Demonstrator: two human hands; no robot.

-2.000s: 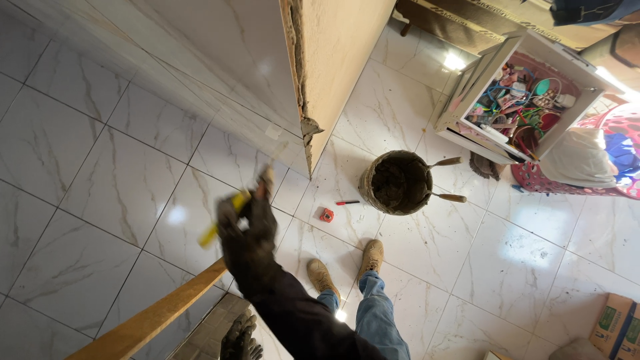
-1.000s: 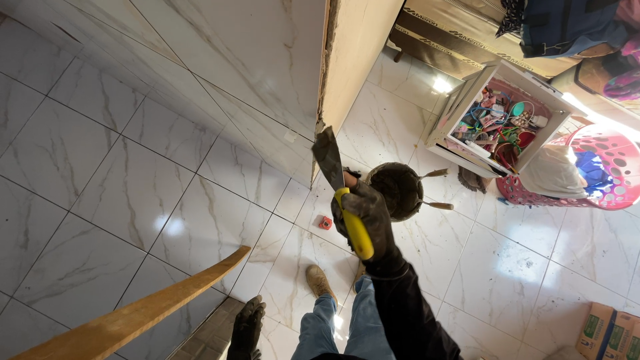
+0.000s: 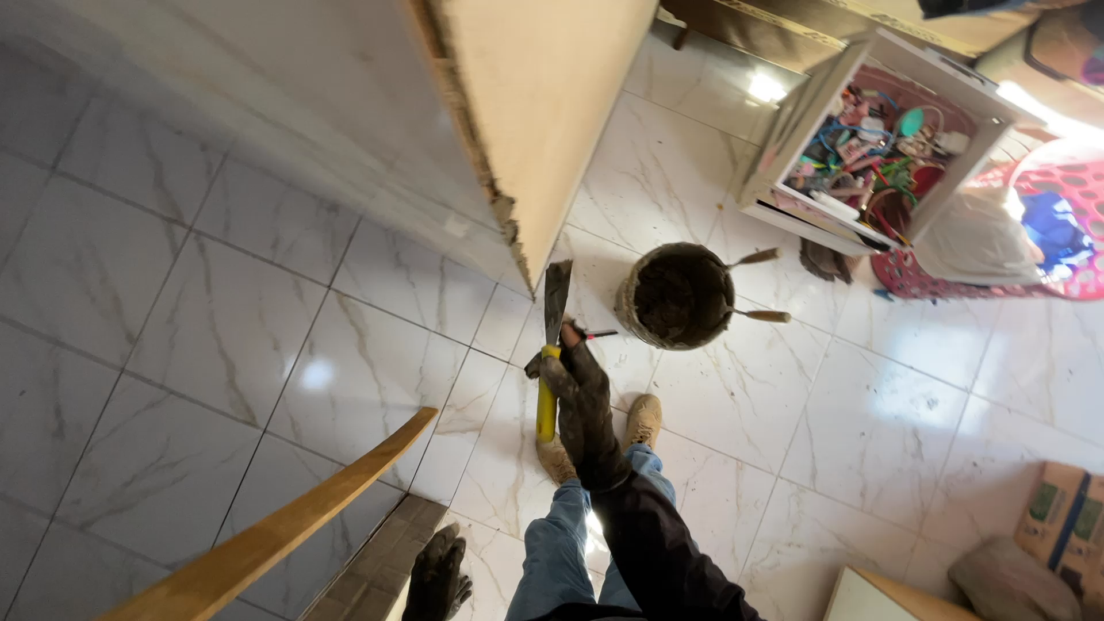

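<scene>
My right hand (image 3: 586, 405), in a dark, dirty glove with a bare fingertip showing, grips the yellow handle of a putty knife (image 3: 557, 302). The blade points up, close to the lower tip of the rough wall edge (image 3: 504, 216); whether they touch I cannot tell. My left hand (image 3: 437, 571), gloved too, is low in the view beside a brown ledge, fingers together, and nothing shows in it. Right of the knife stands a bucket (image 3: 680, 297) of dark wet mortar, with two wooden-handled tools at its rim. A red and black marker-like item (image 3: 601, 334) lies on the floor.
A wooden strip (image 3: 302, 526) slants up from the lower left. At upper right are a white drawer (image 3: 776, 172) full of small items and a pink perforated basket (image 3: 936, 280) with a white bag. Cardboard boxes (image 3: 1048, 509) lie at lower right, on marble-look floor tiles.
My right hand has turned the putty knife more upright; a second ago its blade leaned left at the wall edge. The left hand stays low.
</scene>
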